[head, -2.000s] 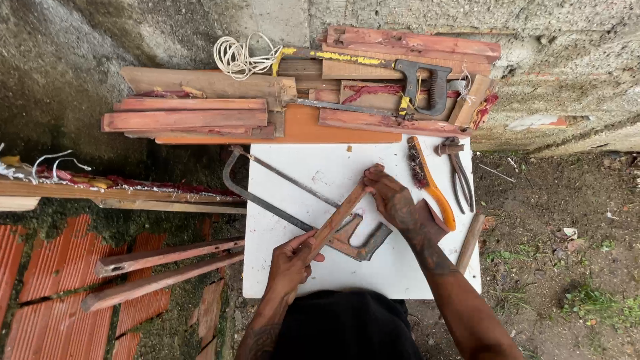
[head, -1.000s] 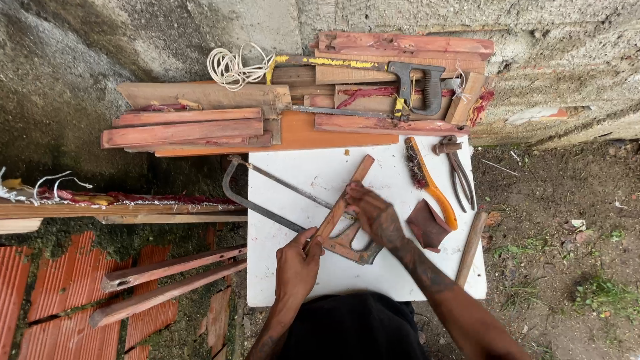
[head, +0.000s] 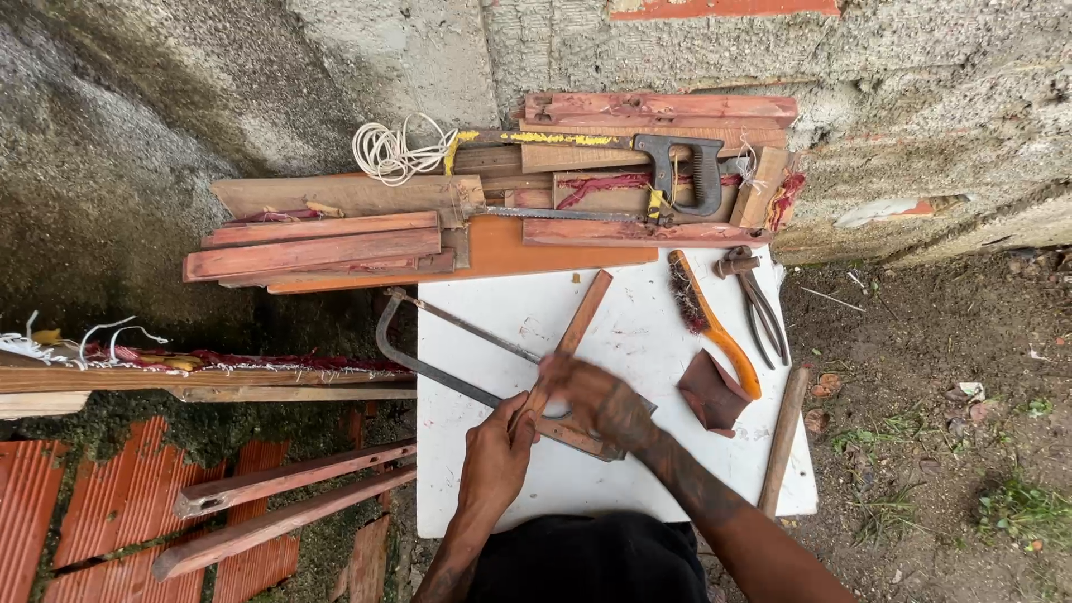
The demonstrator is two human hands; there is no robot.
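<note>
My left hand (head: 502,448) grips the lower end of a narrow wooden strip (head: 584,314), which slants up to the right over the white board (head: 469,502). Blurred by motion, my right hand (head: 586,394) is at the strip's middle; its fingers cannot be made out clearly. Beneath both lies a hacksaw (head: 435,381) with a grey frame and wooden handle. To the right are a folded piece of brown sandpaper (head: 713,394), a wire brush with an orange handle (head: 729,356) and metal pincers (head: 760,314).
A round wooden stick (head: 785,444) lies at the board's right edge. Behind are stacked reddish wood pieces (head: 318,251), a second hacksaw (head: 708,176) with yellow paint and a coil of white cord (head: 394,151), against a rough wall. Two wooden bars (head: 285,519) jut in from the left.
My right hand has moved from the strip's upper end to its middle. The brown sandpaper, partly covered by my right arm two seconds ago, now shows whole.
</note>
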